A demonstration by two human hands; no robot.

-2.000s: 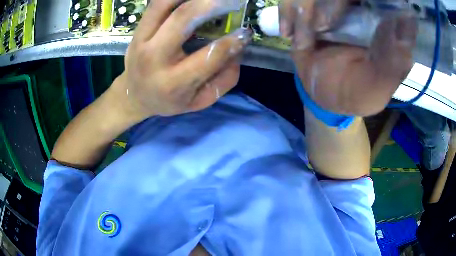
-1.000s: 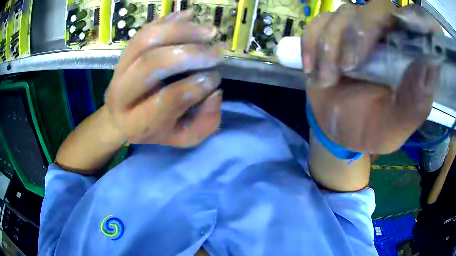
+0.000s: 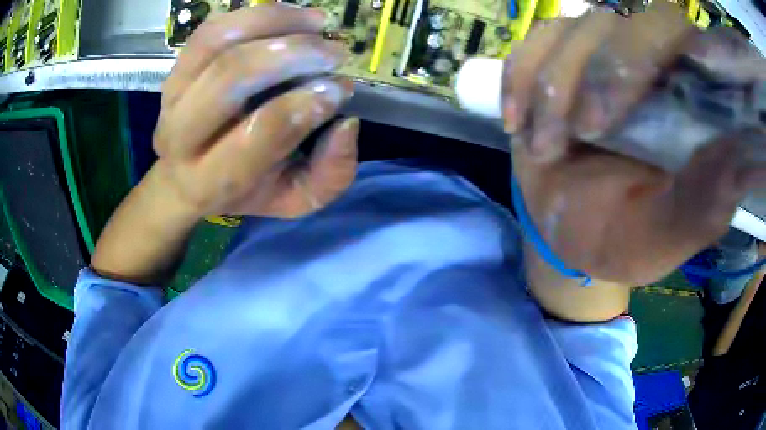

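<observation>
My right hand [image 3: 626, 155], slightly blurred and with a blue band on its wrist, grips a greyish translucent glue tube [image 3: 655, 117]. The tube's white tip [image 3: 480, 86] points left, over the bench's front edge beside a pale yellow-green circuit board [image 3: 437, 46]. The board carries black and silvery parts. A bright yellow strip [image 3: 385, 35] stands beside it. My left hand [image 3: 252, 117] is half curled with thumb and fingers apart, in front of the bench edge. Whitish smears show on its fingers. No held thing shows in it, but its palm is hidden.
More boards with yellow strips [image 3: 44, 34] lie at the far left. The grey metal bench edge [image 3: 109, 76] runs across the top. A green-rimmed black crate [image 3: 38, 189] is below left. A blue box [image 3: 659, 395] and part of another person [image 3: 735, 336] are at lower right.
My left hand has drawn back from over the boards, down and to the left. My right hand, still gripping the tube, has moved right and down. The boards appear shifted in view.
</observation>
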